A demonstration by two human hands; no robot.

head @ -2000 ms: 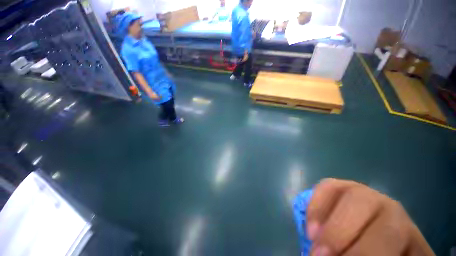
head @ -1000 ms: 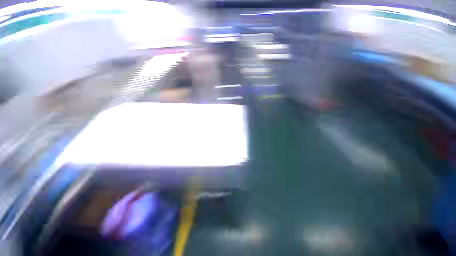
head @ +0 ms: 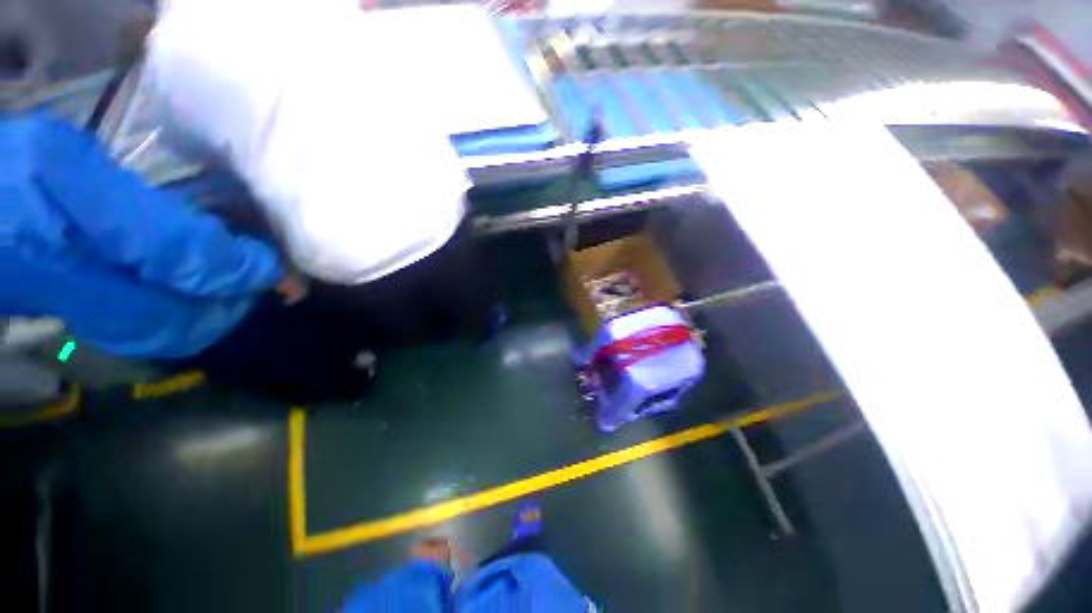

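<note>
A small skin-coloured patch at the bottom edge, beside blue cloth, looks like my left hand [head: 437,551]; it is blurred and cut off, and its fingers cannot be made out. My right hand is not visible. A dark blue shape, perhaps a shoe, shows beside the cloth. A purple-blue stool [head: 647,383] with a red band stands on the floor ahead. An open brown carton [head: 659,269] with small pale items inside is just behind it. A large white panel or sheet [head: 922,323] slopes down the right side.
A person in white [head: 311,132] and a person with a blue sleeve [head: 132,252] stand at the left by the roller conveyor [head: 659,54]. Another white panel [head: 443,66] lies on it. Yellow lines [head: 515,489] cross the green floor. Brown cartons [head: 968,194] sit beyond the right panel.
The view has swung from the open floor and pallet to the conveyor and stool. The large hand seen at the lower right two seconds ago is gone from there. Two people now stand close at the left.
</note>
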